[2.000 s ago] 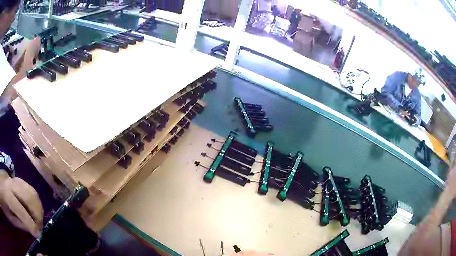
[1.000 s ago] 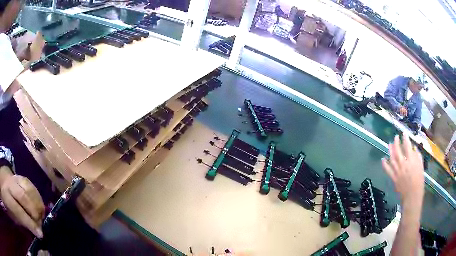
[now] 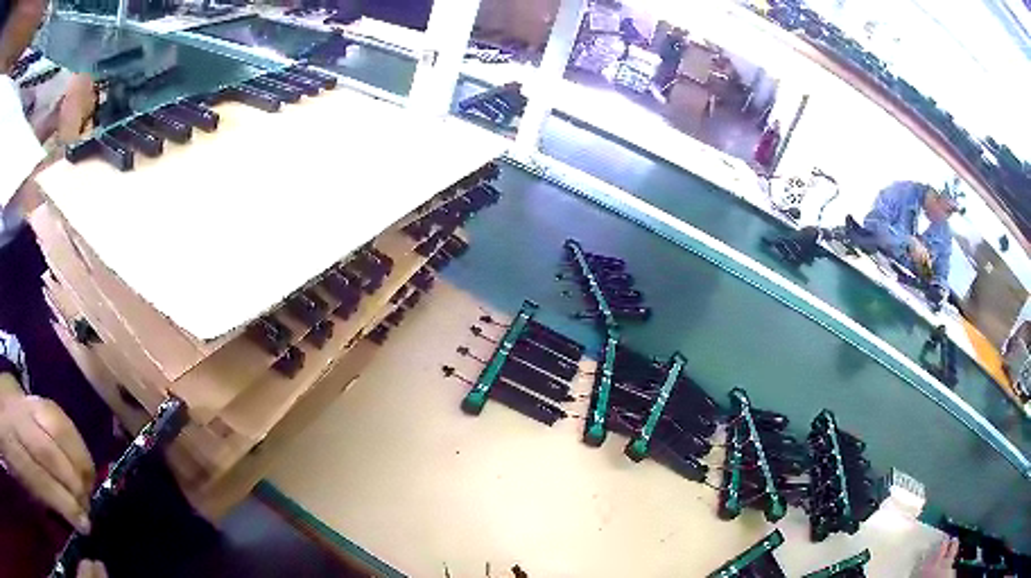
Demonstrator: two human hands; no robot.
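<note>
Neither of my hands is visible; the bottom edge cuts off the area nearest me. Thin lead wires with dark tips (image 3: 518, 571) poke up there, but what they belong to is hidden. On the tan board (image 3: 509, 485), a green strip with black modules (image 3: 500, 359) lies alone, its wires pointing left. More green-and-black assemblies (image 3: 659, 409) overlap in a row to its right. One assembly (image 3: 605, 282) lies on the belt, its lower end at the row. Two more strips (image 3: 752, 555) are cut off at the bottom.
Cardboard sheets with black modules between them (image 3: 271, 215) are stacked at left. A person's hands (image 3: 45, 452) at far left hold a dark strip. Another person's hand (image 3: 938, 558) is at bottom right, near a white ribbed block (image 3: 904, 492). A person (image 3: 913, 231) sits opposite.
The assembly on the belt has shifted right and down to the row. The arm at right rose, then dropped to the bottom right. The wire tips at the bottom edge moved slightly.
</note>
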